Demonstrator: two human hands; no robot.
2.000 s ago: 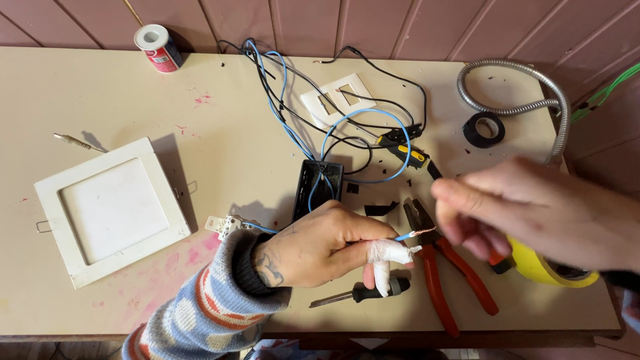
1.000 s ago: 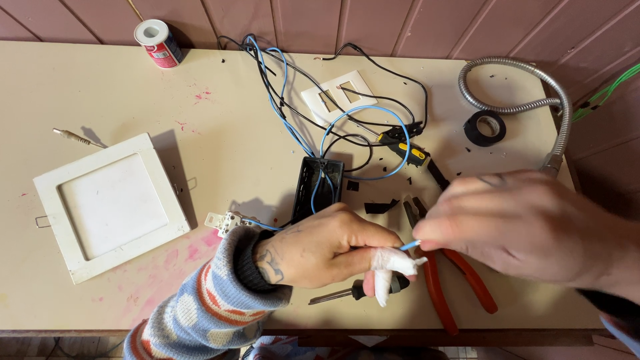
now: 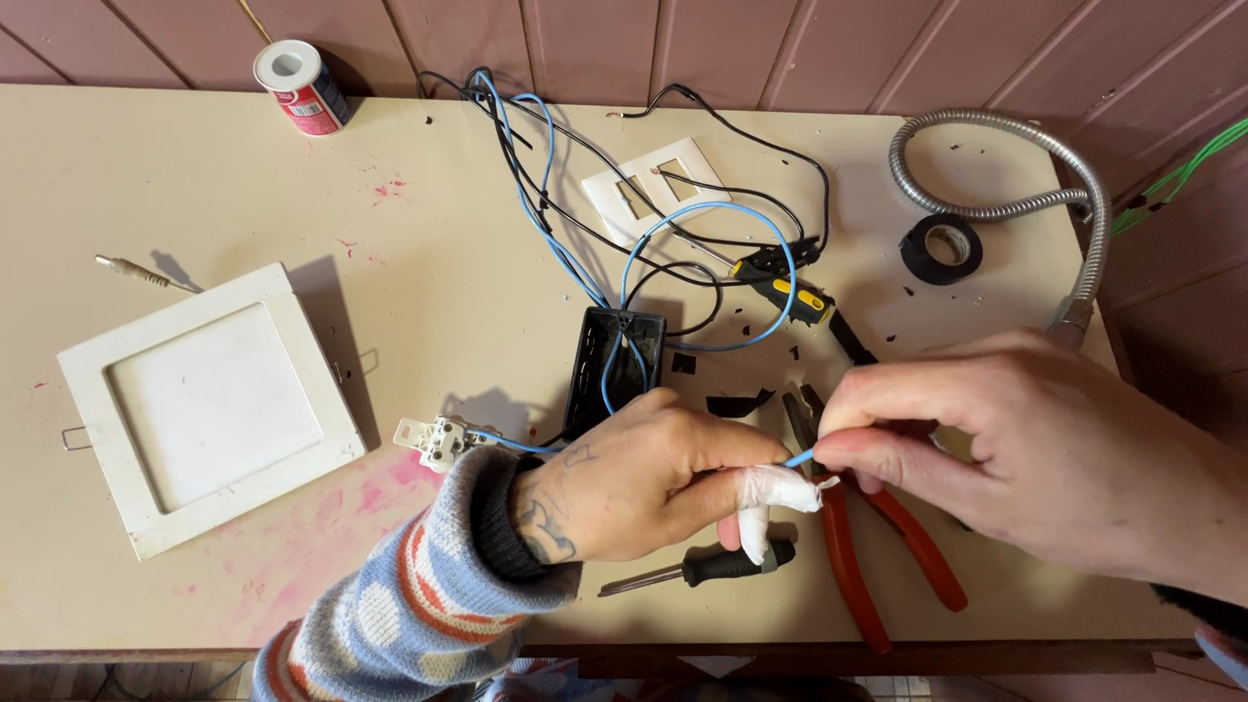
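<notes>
My left hand (image 3: 663,478), with white wrapping on two fingers, pinches a blue insulated wire (image 3: 800,457) between thumb and forefinger. The fingertips of my right hand (image 3: 936,439) close on the end of that wire, hiding its tip. Behind my left hand stands a black plastic electrical box (image 3: 589,370) with blue wires inside. A white socket module (image 3: 444,441) with a blue wire lies left of it. Under and beside my hands are red-handled pliers (image 3: 848,565) and a screwdriver with a black handle (image 3: 721,565).
A square white light panel (image 3: 327,409) lies at left. Farther back are a small can (image 3: 304,93), a white wall plate (image 3: 624,216), a yellow-and-black screwdriver (image 3: 795,297), black tape (image 3: 941,250) and a flexible metal conduit (image 3: 1024,200). Loops of black and blue wire cross the middle.
Two seconds ago my right hand was apart from the wire and bare copper showed at its end; now my right fingers grip that end. The left hand has stayed about where it was.
</notes>
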